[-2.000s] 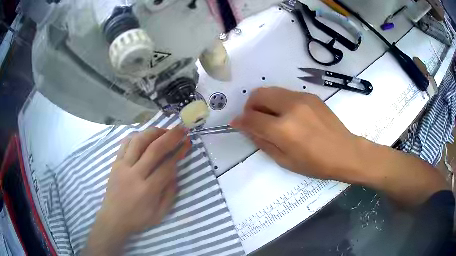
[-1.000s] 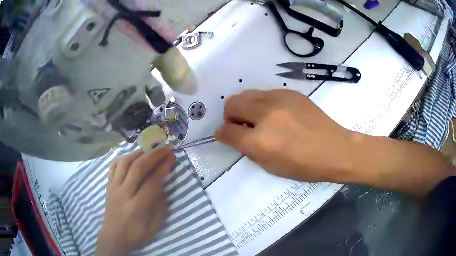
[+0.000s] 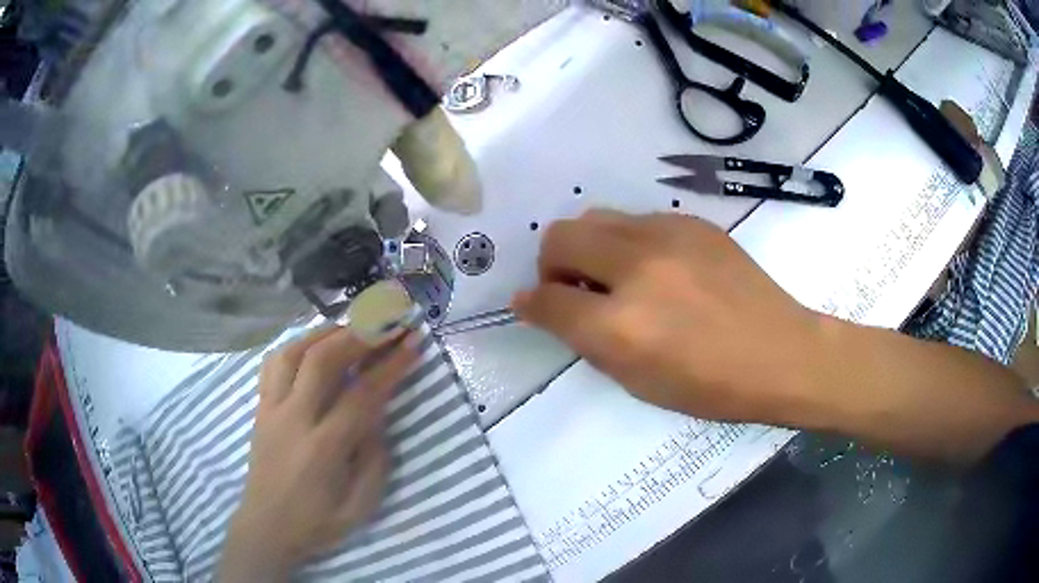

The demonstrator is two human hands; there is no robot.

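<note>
Grey-and-white striped fabric (image 3: 456,478) lies on the machine bed and white table, its top corner by the needle area. My left hand (image 3: 319,427) lies on the fabric with its fingertips beside the cream round attachment (image 3: 381,311); whether it pinches the cloth is hidden. My right hand (image 3: 672,308) holds silver tweezers (image 3: 481,321), whose tips point left at the fabric's edge near the presser foot. The sewing machine head (image 3: 194,194) is above my left hand.
Black thread snips (image 3: 758,180), shears with looped handles (image 3: 729,108) and a black-handled screwdriver (image 3: 937,137) lie behind my right hand. Printed ruler marks (image 3: 649,473) run along the table front. A striped fabric pile (image 3: 989,285) is at right; a red-edged frame (image 3: 57,456) is at left.
The camera view has shifted, so the machine head sits further left than in the oldest frame and the metal parts by the needle show more. Both hands keep nearly the same pose at the fabric edge.
</note>
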